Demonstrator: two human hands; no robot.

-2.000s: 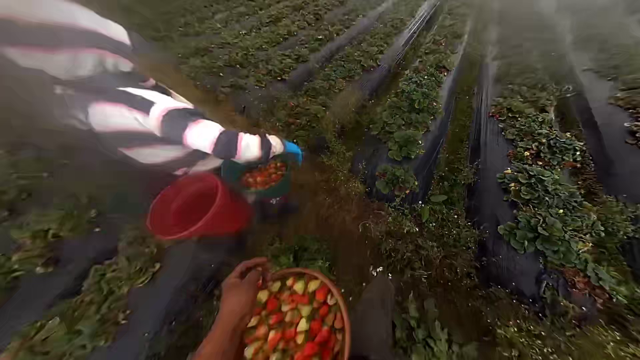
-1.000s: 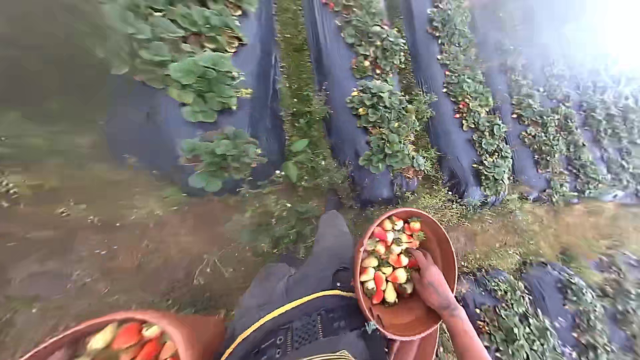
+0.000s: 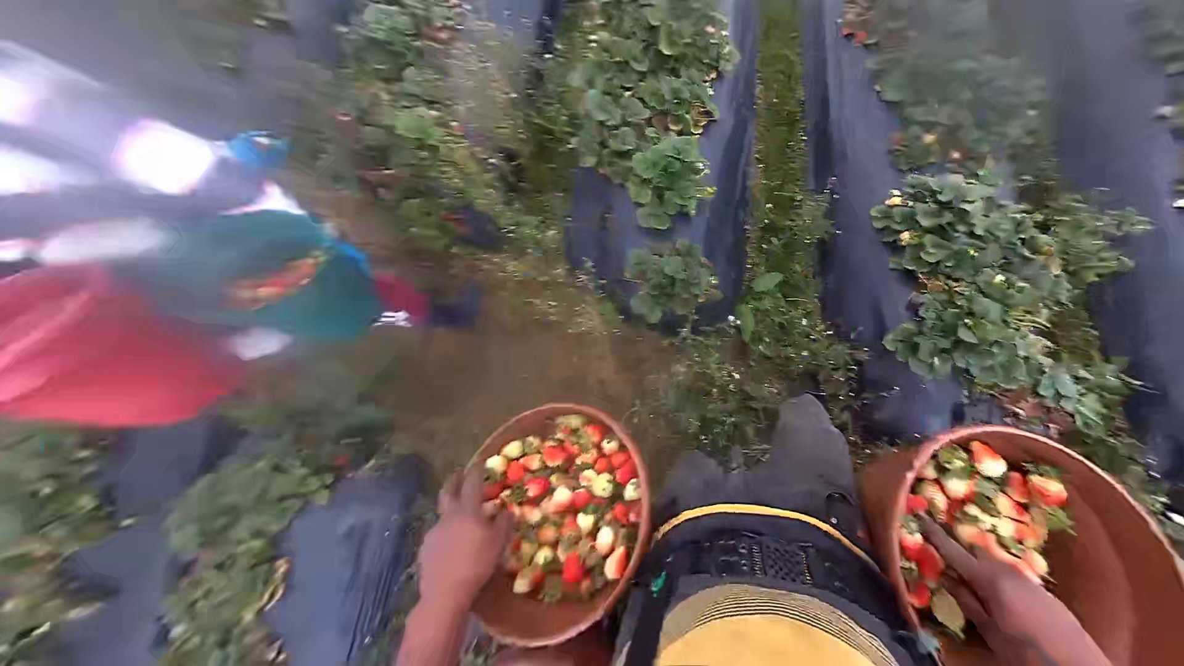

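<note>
Two reddish-brown buckets stand out at the bottom. The left bucket point(image 3: 640, 546) is nearly filled with red and pale strawberries point(image 3: 569, 495); my left hand point(image 3: 467, 536) lies at its left rim, fingers bent over the edge. Inside the right bucket point(image 3: 1110, 555), strawberries point(image 3: 994, 499) are heaped on the left side and bare wall shows on the right. My right hand point(image 3: 990, 583) reaches in, its fingers among the fruit; whether it grips any cannot be seen. A yellow cord point(image 3: 768, 511) crosses my waist between the buckets.
At the left, blurred, a person in a striped sleeve point(image 3: 92, 185) with blue gloves point(image 3: 257, 148) is beside a green bucket point(image 3: 351, 296) holding strawberries and a red bucket point(image 3: 102, 351). Strawberry rows on black plastic mulch point(image 3: 860, 185) run ahead, past a dirt path point(image 3: 518, 370).
The view has swung back left, bringing the other person into sight again. My left hand, out of view one second ago, now shows at the left bucket's rim. My right hand remains in the right bucket.
</note>
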